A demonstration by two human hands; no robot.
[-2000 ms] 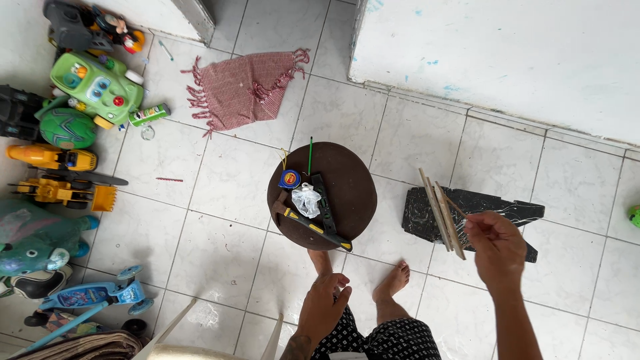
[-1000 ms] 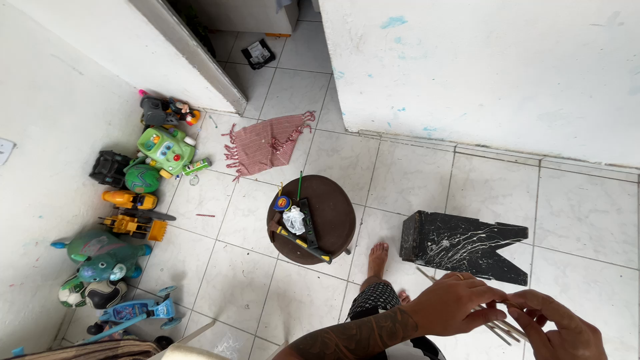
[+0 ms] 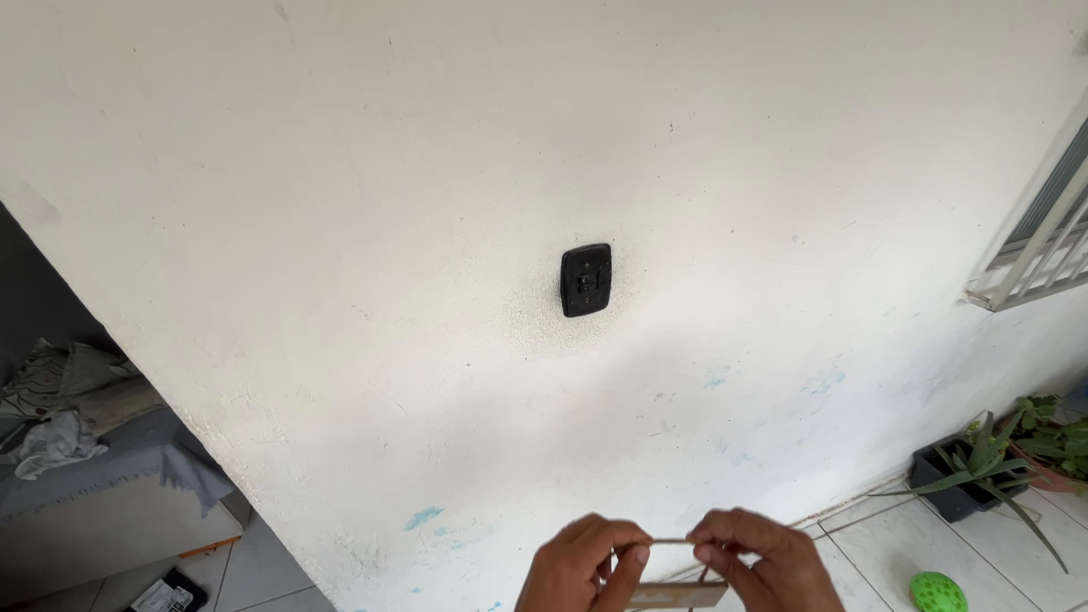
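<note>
At the bottom of the head view, my left hand (image 3: 589, 561) and my right hand (image 3: 761, 557) are raised side by side. Between their fingertips a thin brown cord (image 3: 671, 541) is pinched and stretched level. Below the cord a flat, light wooden piece (image 3: 676, 594) hangs or rests between the hands; its lower part is cut off by the frame edge. A black wall switch plate (image 3: 586, 280) sits on the white wall beyond the hands, with a rough patch of wall around it.
A barred window (image 3: 1041, 246) is at the right. Below it stand an aloe plant in a black pot (image 3: 952, 497) and a leafy plant in a reddish pot (image 3: 1054, 476). A green ball (image 3: 937, 592) lies on the tiles. At the left, past the wall's edge, is a cloth-covered bed (image 3: 110, 459).
The view has swung up to the wall. My hands, far apart two seconds ago with wooden strips in the right one, now both pinch the cord.
</note>
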